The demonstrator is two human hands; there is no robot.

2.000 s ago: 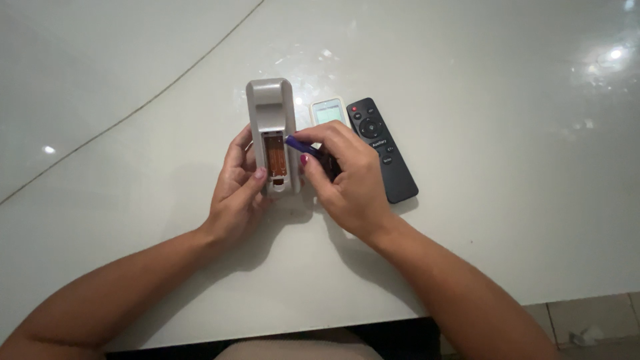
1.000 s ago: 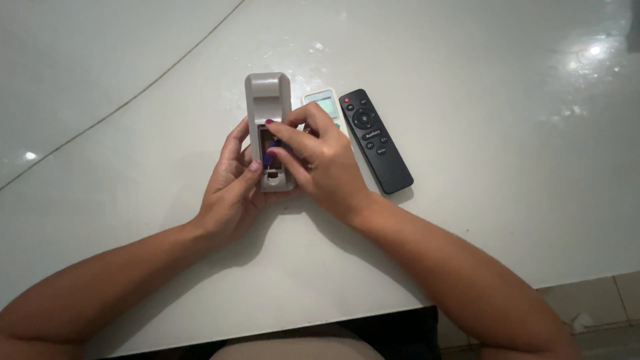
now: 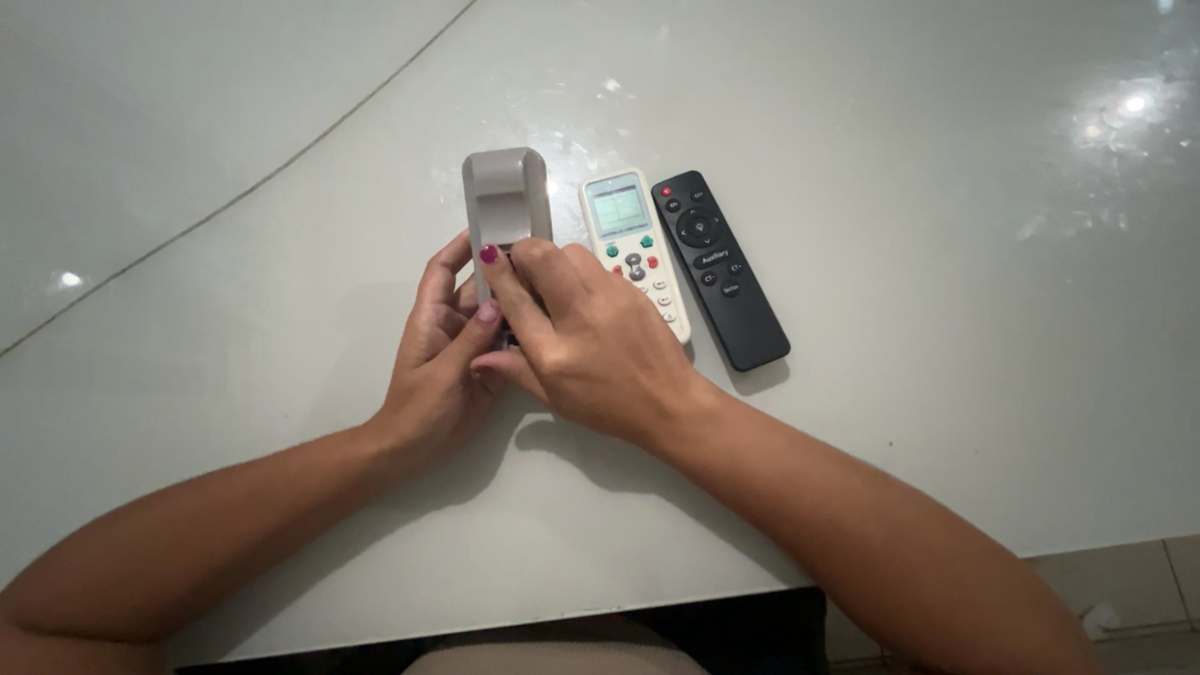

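A grey remote control (image 3: 507, 192), back side up, is held in my left hand (image 3: 439, 347), with the thumb along its lower left edge. Over its battery compartment lies my right hand (image 3: 600, 342), its fingertips touching the remote and hiding most of the opening. Whether the right fingers grip a battery cannot be told. Just beyond the right hand, a white remote with a small display (image 3: 622, 211) lies face up, partly covered by that hand. Beside it on the right is a black remote control (image 3: 727, 281), also face up and slightly tilted.
All of this is on or above a glossy white table (image 3: 937, 309) that reflects lights. A thin dark line crosses its upper left. The table's near edge runs below my forearms, with floor tiles (image 3: 1102, 586) at the lower right.
Two seconds ago my right hand held a dark purple, pen-like object at the compartment, where orange-brown batteries showed. Now my right fingers cover the opening, and that object is out of sight.
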